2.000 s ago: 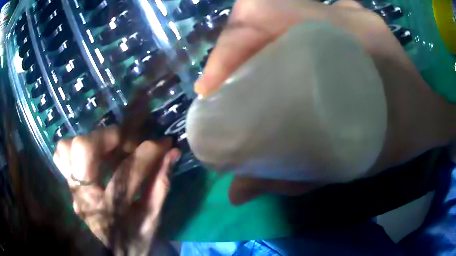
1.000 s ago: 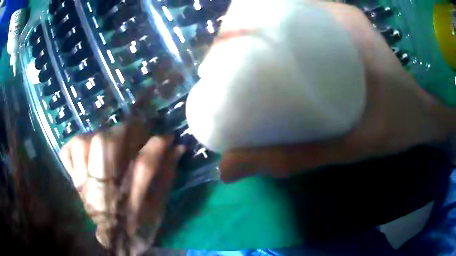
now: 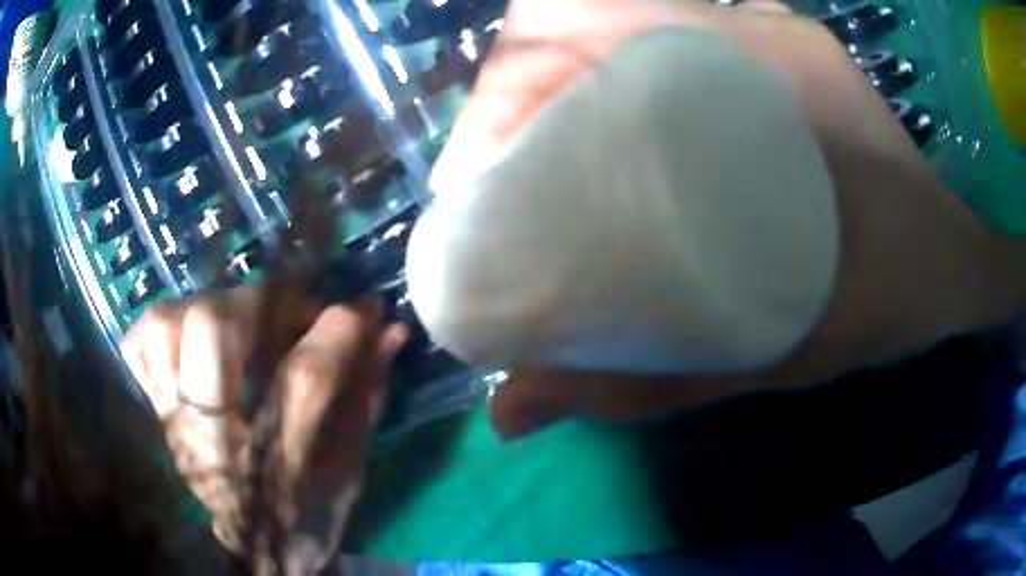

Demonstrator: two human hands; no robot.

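Observation:
My right hand (image 3: pixel 900 236) grips a fat milky white squeeze bottle (image 3: pixel 641 214), slightly blurred, base toward the camera. Its tip is hidden behind the bottle body. The bottle is over the lower part of a clear ribbed tray (image 3: pixel 210 107). The tray holds rows of small glossy black parts (image 3: pixel 177 140) with bright metal centres. My left hand (image 3: pixel 259 405) lies at the tray's lower left edge with fingers bent over the nearest parts. Its fingertips are partly in shadow, so I cannot tell if they hold a part.
A slim white bottle (image 3: pixel 25 68) lies beyond the tray's left edge. A yellow ring (image 3: pixel 1005 70) shows at the right rim. The green mat (image 3: pixel 518 495) lies below the tray. Blue clothing (image 3: pixel 968 529) shows at the bottom right. Dark blurred strands cover the left side.
The bottle in my right hand rose and tilted, then came back down a little. The view shifted slightly, and the slim white bottle shows more at the left. My left hand stays at the tray edge.

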